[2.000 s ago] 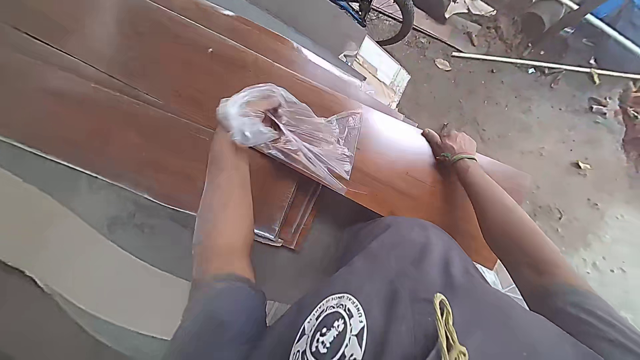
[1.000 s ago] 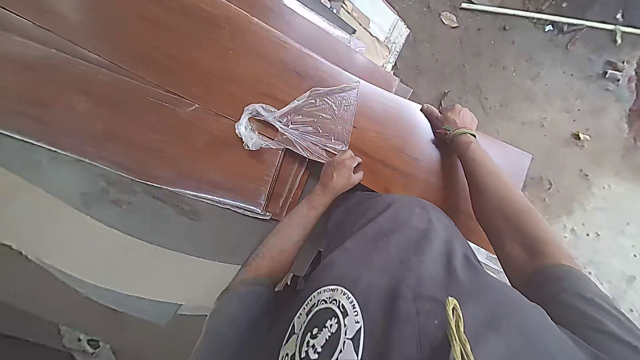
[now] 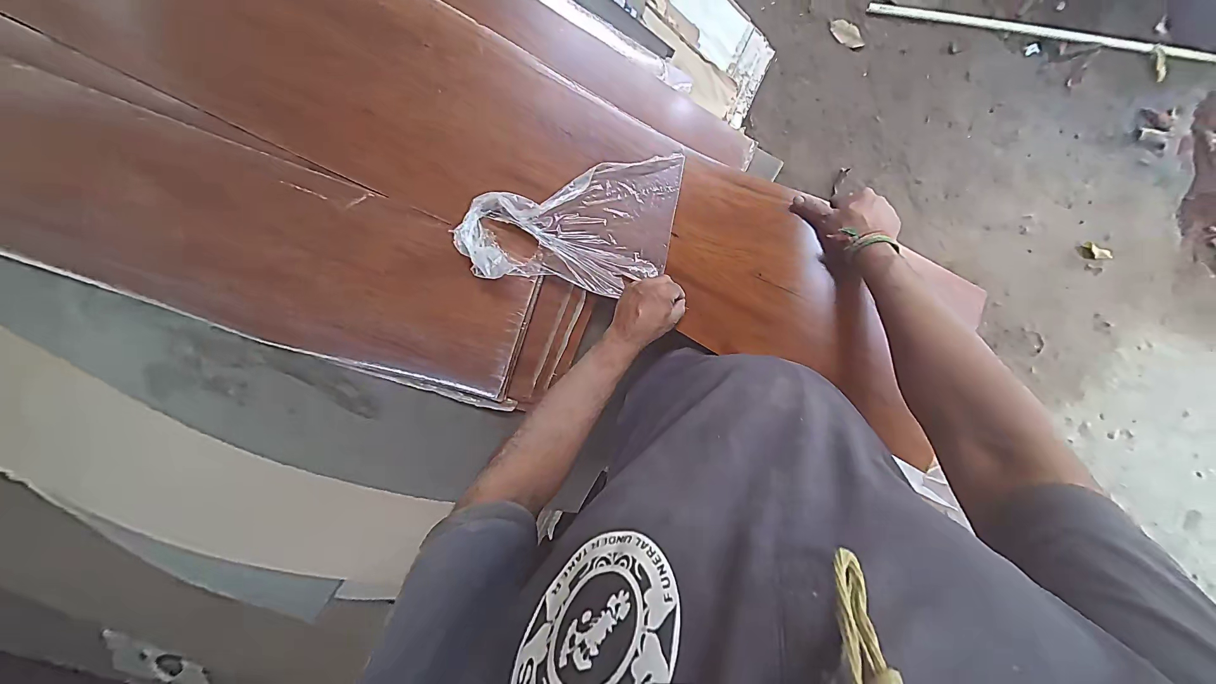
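A long, glossy reddish-brown laminate sheet [image 3: 741, 256] lies in front of me and bends down toward its right end. My left hand [image 3: 651, 309] is curled at the sheet's near edge, touching the lower corner of a clear plastic bag [image 3: 608, 218] that lies twisted on top; whether its fingers grip the edge or the bag is hard to tell. My right hand [image 3: 850, 223] rests over the sheet's far edge near the right end, its thumb on the surface and its other fingers partly hidden. A green band circles that wrist. To the left lies another brown sheet [image 3: 285, 256].
Several smaller brown pieces [image 3: 549, 342] stick out beneath the left sheet. Grey and cream sheets [image 3: 218, 427] are stacked at lower left. Bare ground with dry leaves [image 3: 845, 34] and a thin pale pole [image 3: 1026, 36] is beyond the sheets at right.
My left hand, inside the plastic bag two seconds ago, came out and moved right to the sheet's near edge. The bag stayed on the sheet. My right hand remains at the far edge.
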